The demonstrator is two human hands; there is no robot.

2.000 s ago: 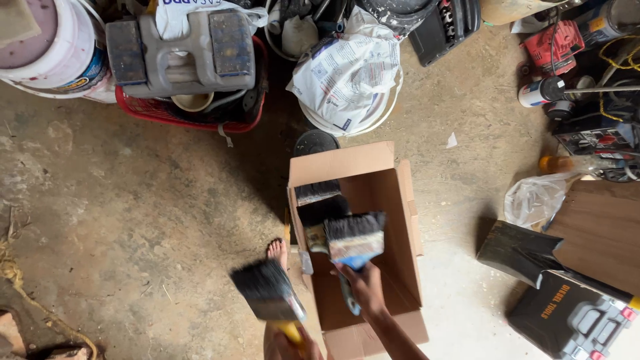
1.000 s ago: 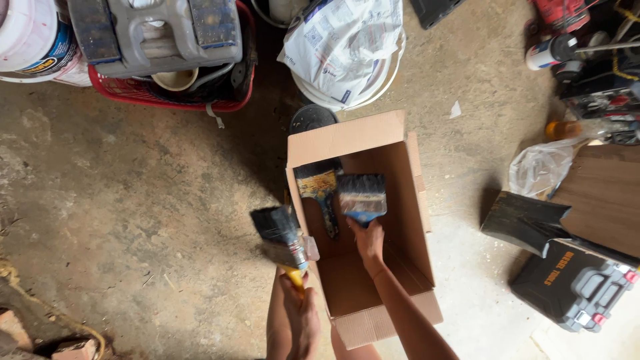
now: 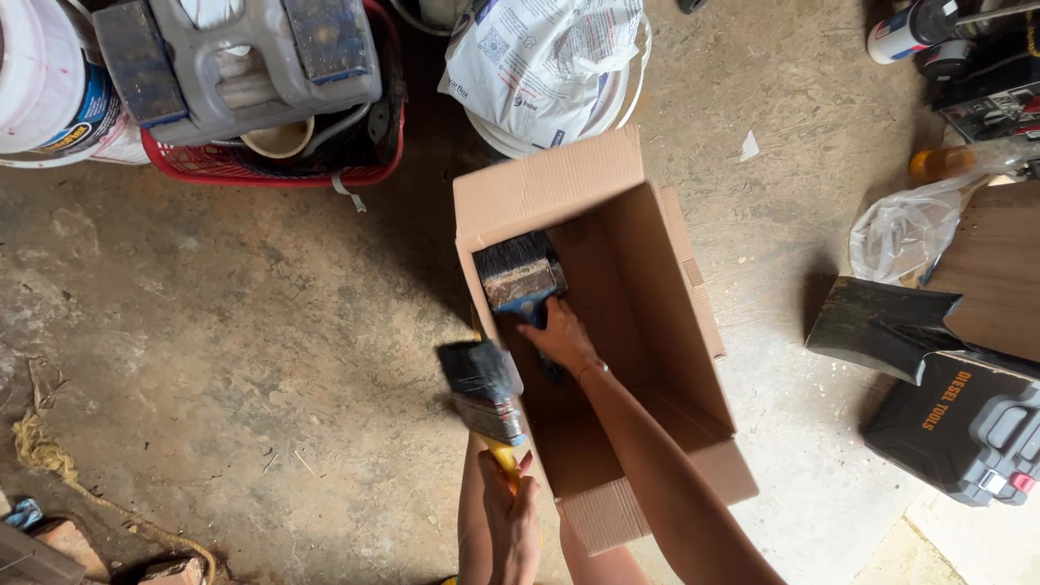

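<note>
An open cardboard box (image 3: 707,390) stands on the concrete floor. My right hand (image 3: 562,335) reaches down inside it and grips the handle of a wide paintbrush with a blue handle (image 3: 520,284), whose dark bristles lie near the box's upper left corner. Part of another tool's handle shows below that hand; what it belongs to is largely hidden. Left of the box, my left hand (image 3: 512,504) is closed around the yellow handle of a second wide paintbrush (image 3: 483,394). That brush's black bristles point up and left, beside the box's left wall.
Beyond the box are a white bucket with a printed plastic bag (image 3: 544,73) and a red basket (image 3: 276,175) under a grey plastic caddy (image 3: 244,73). A shovel blade (image 3: 886,321), a black tool case (image 3: 959,422) and a clear plastic bag (image 3: 906,231) lie right. Rope (image 3: 114,504) lies lower left.
My right hand has moved the blue-handled brush down into the box's left side, over where another brush lay one second ago. My left hand still holds the yellow-handled brush.
</note>
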